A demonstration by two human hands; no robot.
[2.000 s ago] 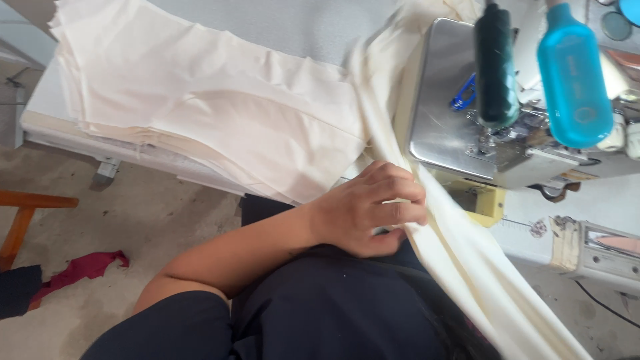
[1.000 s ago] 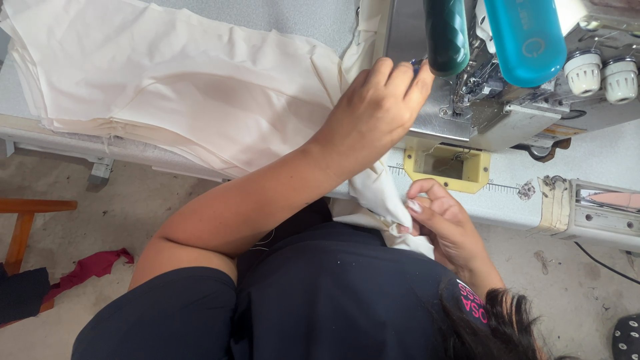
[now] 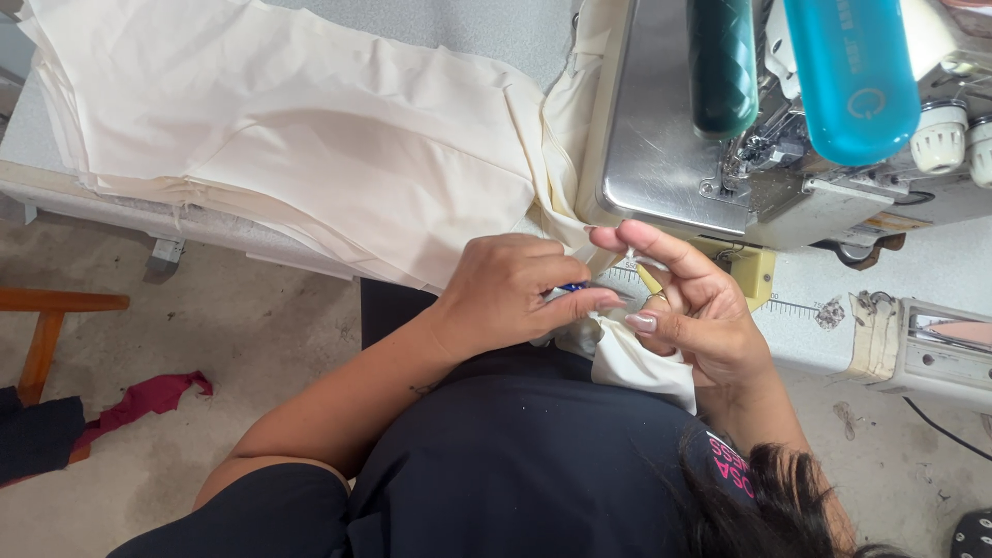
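Observation:
My left hand [image 3: 515,291] is closed around a small blue-handled tool [image 3: 572,287], probably thread snips, mostly hidden by the fingers; its metal tip points toward my right hand. My right hand [image 3: 694,310] pinches a cream fabric edge [image 3: 639,360] between thumb and fingers, with whitish thread at its raised fingertips. This gathered fabric hangs in front of my dark shirt. To the left, large cream fabric pieces [image 3: 310,147] lie layered on the table, and a twisted length [image 3: 554,163] runs beside the machine's metal plate [image 3: 666,132].
An overlock-type sewing machine [image 3: 783,155] stands at upper right, with a dark green handle-like object [image 3: 721,70] and a bright blue one [image 3: 856,77] over it. A yellow guard [image 3: 756,275] and a ruler strip [image 3: 794,308] are at the table edge. A wooden frame [image 3: 46,341] stands lower left.
The blue tool lay on the machine plate two seconds ago; my left hand reached there, then came back down with it. My right hand has come into view and risen with the fabric edge.

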